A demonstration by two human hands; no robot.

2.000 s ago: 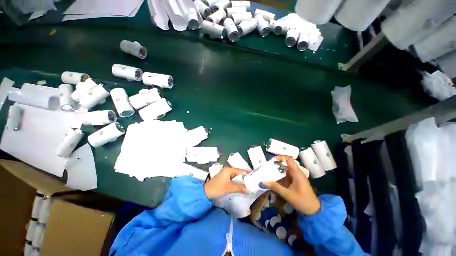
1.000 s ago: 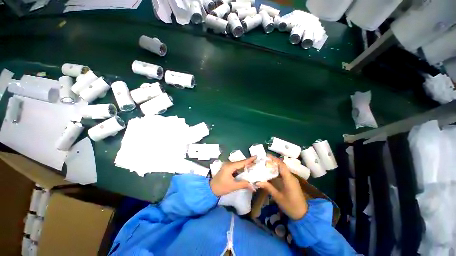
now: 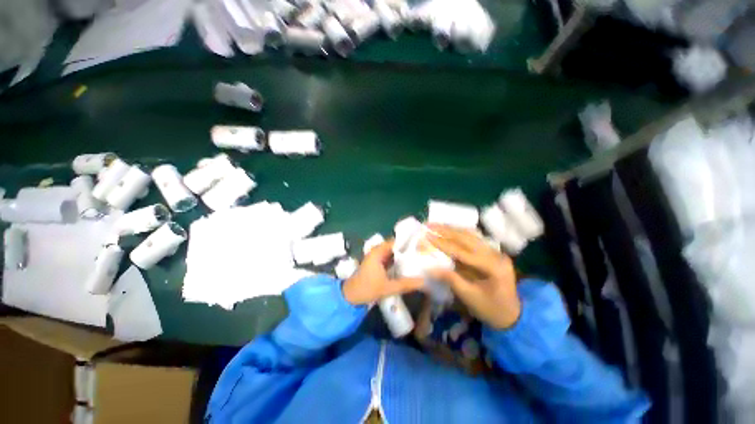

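Note:
My left hand and my right hand hold a blurred white item between them, in front of my chest. It looks like a white foam sleeve; whether a lamp housing is inside cannot be told. A white cylindrical lamp housing lies just below my hands. More white housings lie behind them, such as one past my right hand and one to the left. Small round discs show in a shallow brown box, partly hidden by my right hand and sleeve.
A pile of white foam sleeves lies left of centre on the green belt. Several housings lie at left near a thicker white cylinder. A large carton stands bottom left, stacked black trays at right. More housings line the far shelf.
The lamp housing seen between my hands two seconds ago now appears as a crumpled white shape. A housing now shows below my hands. The view has shifted.

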